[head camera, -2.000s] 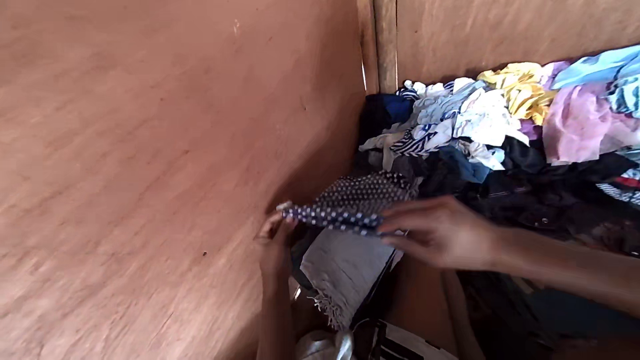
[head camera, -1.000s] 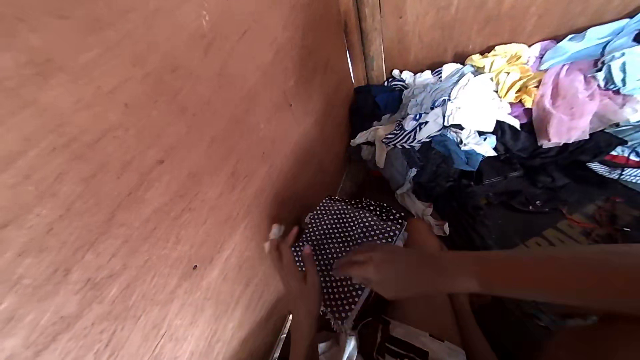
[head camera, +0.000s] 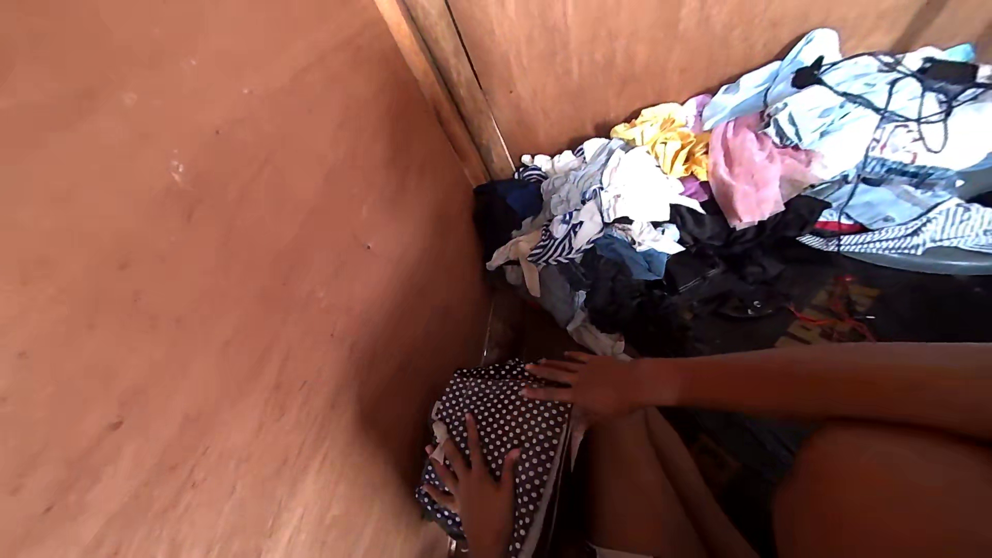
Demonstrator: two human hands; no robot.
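Note:
A dark polka-dot cloth (head camera: 504, 418) lies spread between the wooden wall and the person's legs, with other fabric edges under its right side. My left hand (head camera: 480, 488) rests on its lower part, fingers spread. Across its upper right edge lies my right hand (head camera: 593, 384), fingers apart and flat. Neither hand grips anything. A small pale piece (head camera: 440, 435), perhaps a tag, shows at the cloth's left edge. What lies beneath the cloth is mostly hidden.
Plywood walls (head camera: 256, 256) meet at a wooden post (head camera: 457, 93). Along the back wall lies a heap of clothes: white (head camera: 639, 186), yellow (head camera: 666, 139) and pink (head camera: 748, 170). A black cord (head camera: 876, 108) tangles over light blue clothes, above a grey basin rim (head camera: 922, 263).
Two seconds ago both hands held the polka-dot cloth raised and bunched; now it lies flat under them. Since one second ago the right hand has moved to its upper edge and its fingers have spread.

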